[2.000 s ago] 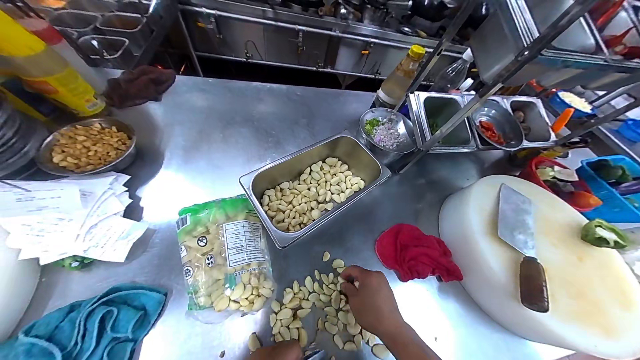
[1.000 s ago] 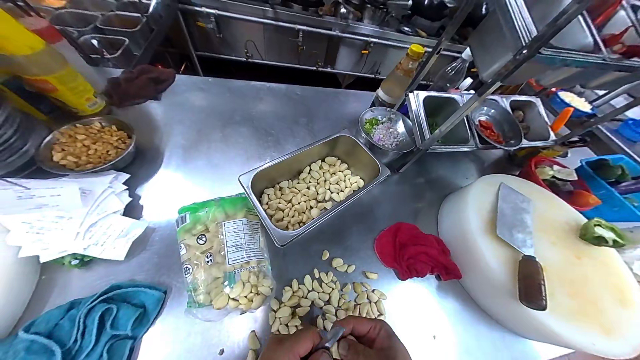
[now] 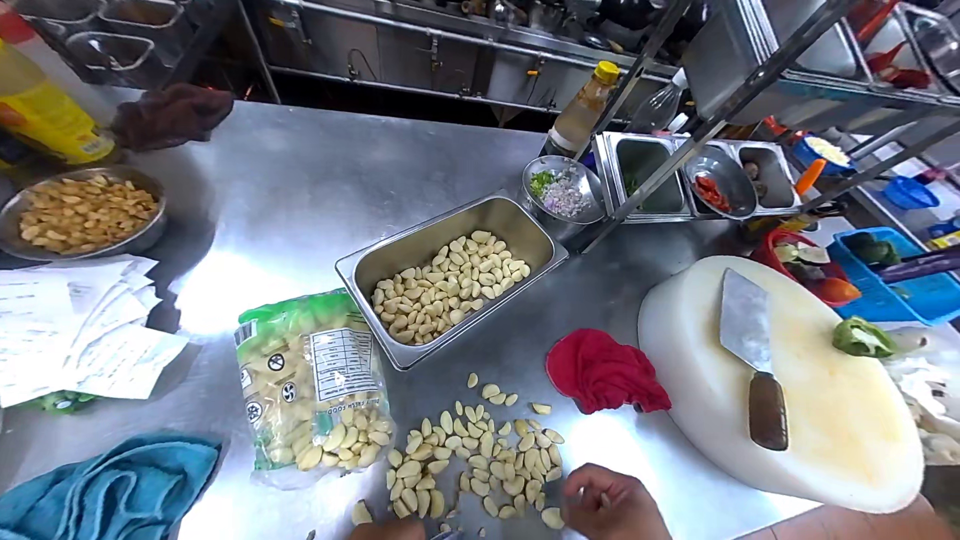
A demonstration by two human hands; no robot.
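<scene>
Many peeled garlic cloves [image 3: 487, 457] lie loose on the steel counter. At their right edge is my right hand [image 3: 611, 504], fingers curled, with something pale, seemingly a clove, at the fingertips. My left hand [image 3: 388, 529] shows only in part at the bottom edge, beside a small bit of metal blade; its grip is hidden. Behind the loose cloves, a steel pan [image 3: 559, 255] holds more cloves. A clear and green plastic bag [image 3: 322, 382], partly full of cloves, lies left of them.
Right of the cloves are a red cloth [image 3: 604, 371] and a round white cutting board [image 3: 690, 420] bearing a cleaver [image 3: 750, 337]. A teal cloth [image 3: 112, 495], papers [image 3: 82, 322] and a bowl of fried pieces [image 3: 90, 214] stand left. A bowl of chopped onion [image 3: 562, 195] sits behind the pan.
A second ago both hands were together at the bottom of the loose cloves. My right hand has since moved right, apart from the left, which is now mostly out of view.
</scene>
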